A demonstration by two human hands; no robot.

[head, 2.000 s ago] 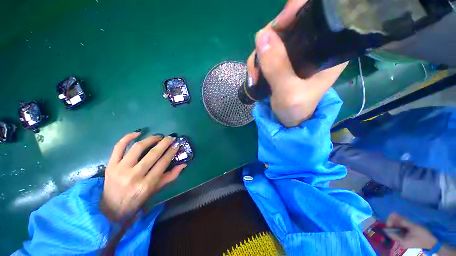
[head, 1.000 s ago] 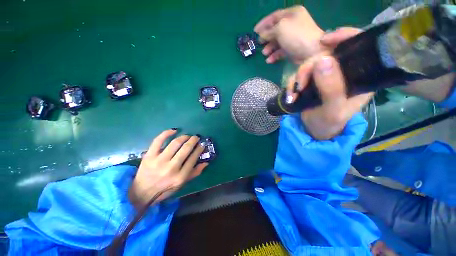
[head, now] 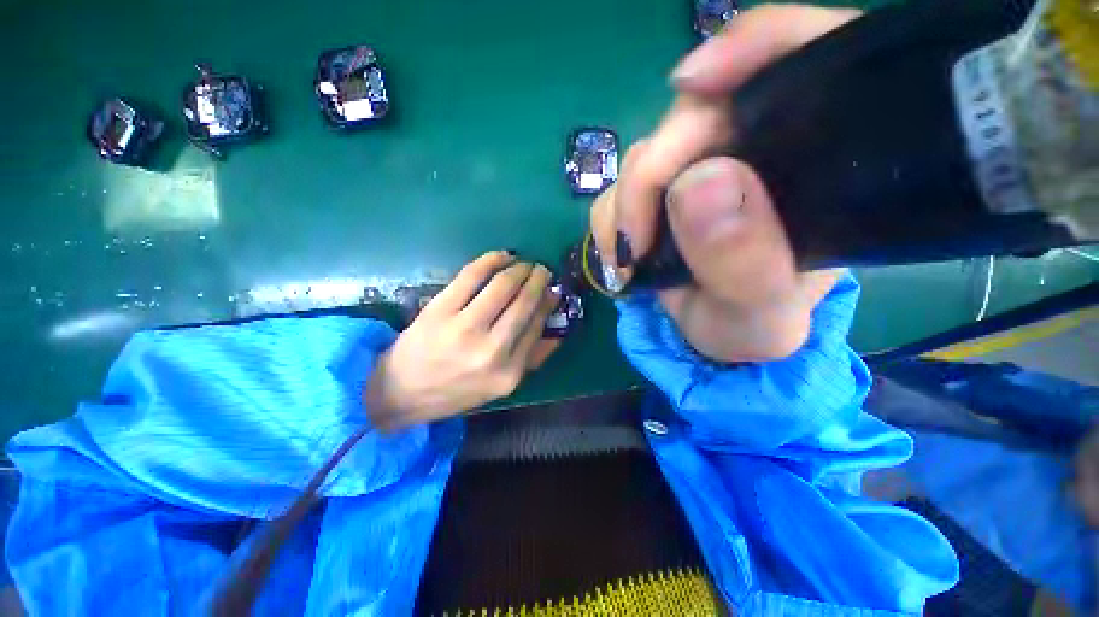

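Note:
My right hand (head: 735, 241) is closed around the thick black electric screwdriver (head: 880, 145), which lies across the upper right and points left. Its nose with a thin yellow ring is at the electronic unit (head: 563, 310) near the bench's front edge; the tip's exact contact is hidden. My left hand (head: 470, 338) rests on the green bench with its fingertips on the left side of that unit, partly covering it. Another black squarish unit with a silver-white patch (head: 592, 160) lies just behind. The round screw dish is not visible, apparently behind my right hand and the screwdriver.
Three units lie spaced at the back left, one of them here (head: 352, 87). Another unit (head: 715, 15) is at the top edge. A pale rectangle (head: 163, 193) lies at left. A person in blue clothing (head: 1000, 446) is at the right, beyond the bench edge.
The screwdriver nose has moved from the round dish left to the unit under my left fingers. The other person's hand has left the unit at the back. The view has shifted.

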